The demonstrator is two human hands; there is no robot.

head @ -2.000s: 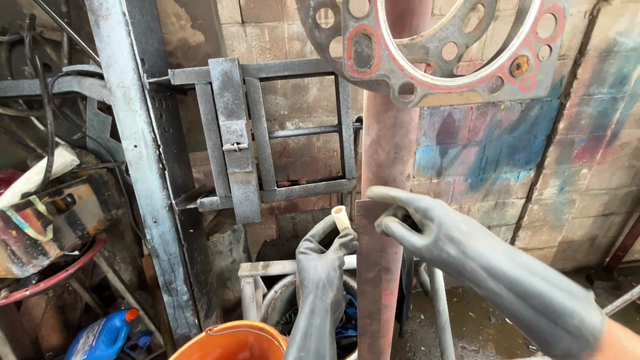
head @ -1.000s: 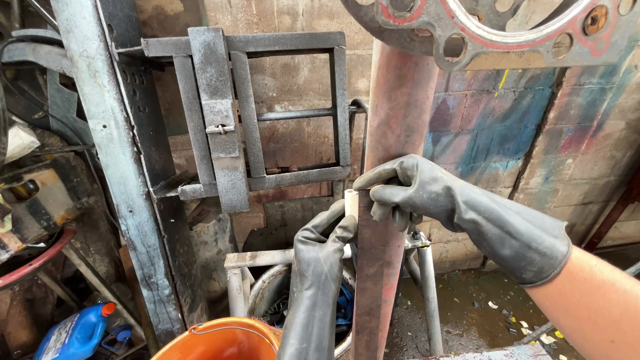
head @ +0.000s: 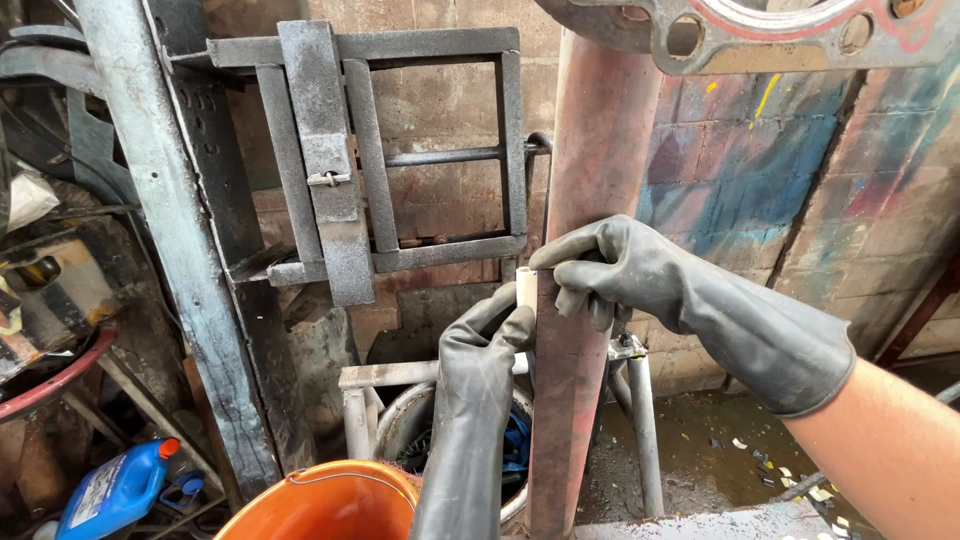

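Note:
My left hand point(head: 480, 375), in a black rubber glove, pinches a short cream-coloured tube point(head: 526, 289) and holds it upright against the left edge of a reddish-brown metal post point(head: 570, 360). My right hand point(head: 600, 274), gloved alike, has its index fingertip at the post's edge by the tube's top, its other fingers curled against the post; whether it grips something thin there I cannot tell. Above hangs a metal head gasket point(head: 750, 52) with round holes and red marks, cut off by the top of the view.
An orange bucket point(head: 247, 517) stands below left, beside a blue plastic jug point(head: 112, 487). Behind are a grey metal frame point(head: 435, 259), a slanted steel beam point(head: 172, 225) and a block wall point(head: 735, 165). A white container point(head: 397, 424) sits under a metal stand point(head: 643, 435).
The right hand has moved from beside the post to its left edge, next to the tube. The left hand has brought the tube up against the post. The view has shifted somewhat.

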